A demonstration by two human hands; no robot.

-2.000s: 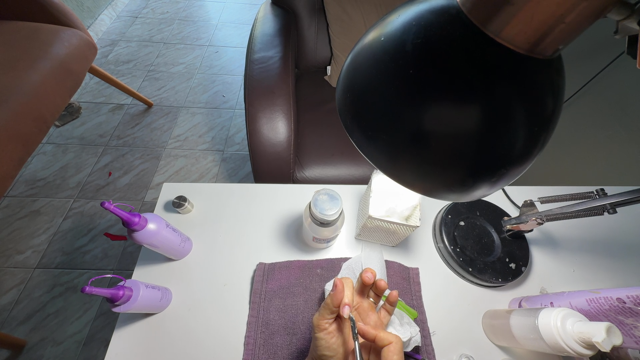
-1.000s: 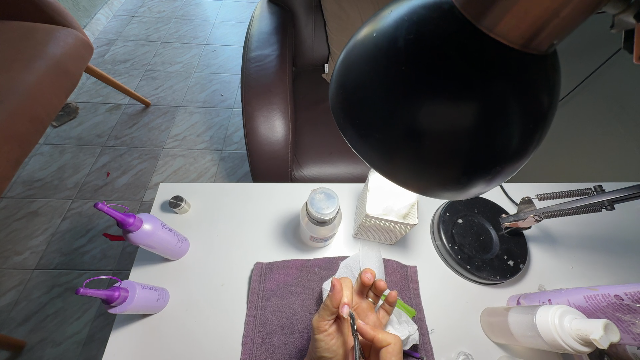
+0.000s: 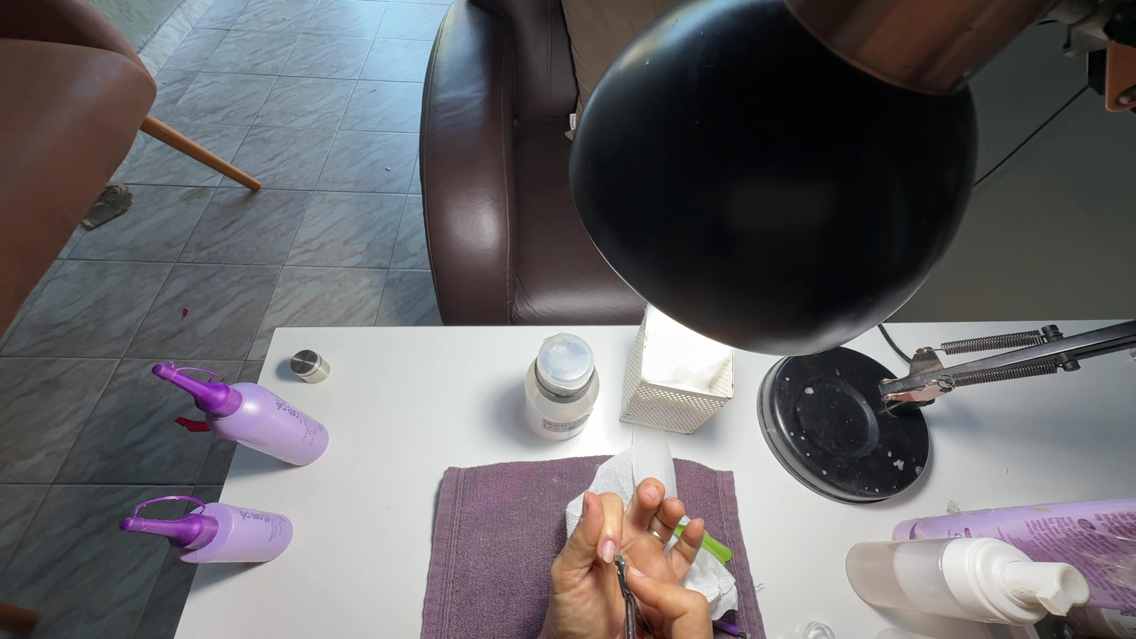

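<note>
My left hand [image 3: 579, 577] is palm up, with its thumb against the index finger and the other fingers apart; a ring is on one finger. In my right hand [image 3: 676, 605] are small metal nippers [image 3: 629, 599], their tip at a fingertip of my left hand. Both hands are above a purple towel [image 3: 506, 541]. A crumpled white wipe [image 3: 710, 581] and a green-handled tool [image 3: 706, 541] lie partly hidden behind the hands. The lower parts of both hands are cut off by the frame.
A clear bottle [image 3: 561, 399] and a perforated holder of white wipes [image 3: 672, 399] stand behind the towel. A black lamp [image 3: 772, 177] overhangs its base [image 3: 843, 426]. Two lilac bottles [image 3: 275, 424] and a metal cap [image 3: 310, 366] are left; a pump bottle [image 3: 941, 577] lies right.
</note>
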